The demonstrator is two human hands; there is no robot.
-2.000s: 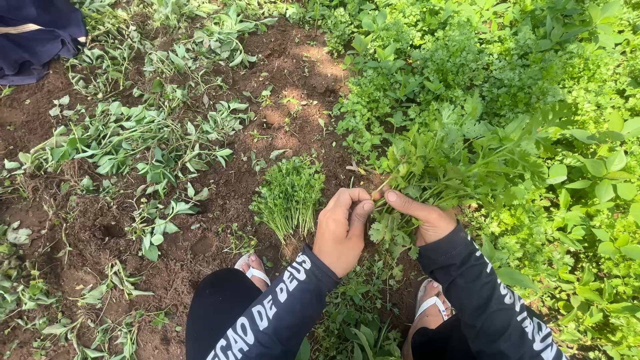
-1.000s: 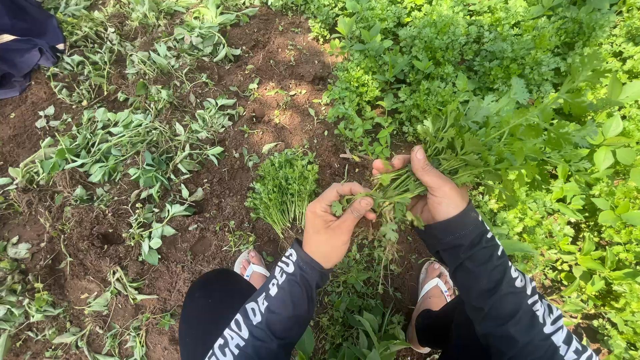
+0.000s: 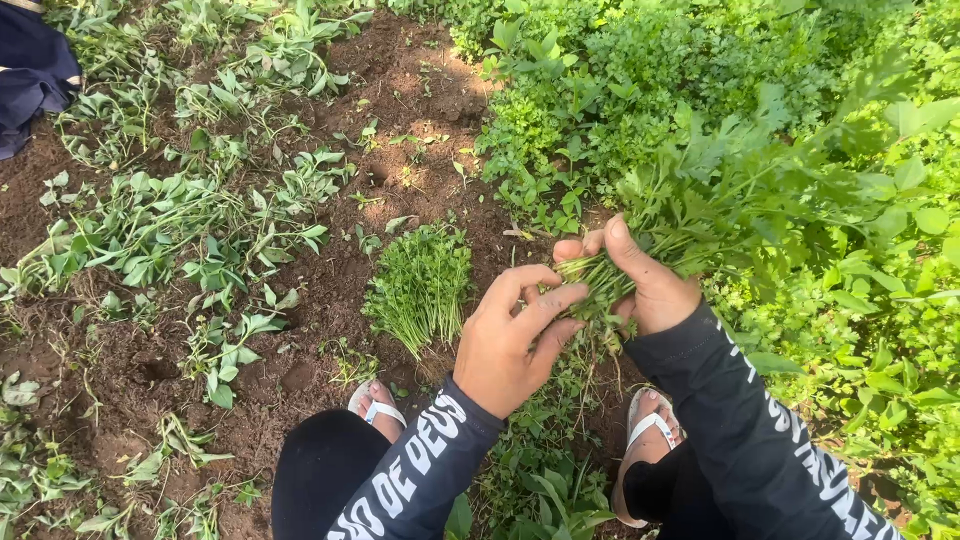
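My right hand (image 3: 649, 289) is closed around a leafy bunch of green herbs (image 3: 720, 202) that looks like cilantro, its leaves fanning out to the upper right. The fingers of my left hand (image 3: 517, 337) are at the stem end of this bunch, pinching or touching thin stems; which of the two is hard to tell. Some thin roots and leaves hang below my right hand. On the soil, left of my left hand, lies another bundle of herbs (image 3: 424, 285), stems and roots toward me.
Dense green herbs (image 3: 660, 67) grow along the right. Pulled, wilting leafy plants (image 3: 165, 217) lie over brown soil at the left. A dark blue cloth (image 3: 30, 75) is at the upper left corner. My feet in white sandals (image 3: 651, 427) stand either side of low weeds (image 3: 547, 495).
Two seconds ago my hands met at the stem end of the bunch; now my right hand is higher on it, the stems show between my hands, and my left fingers are more spread.
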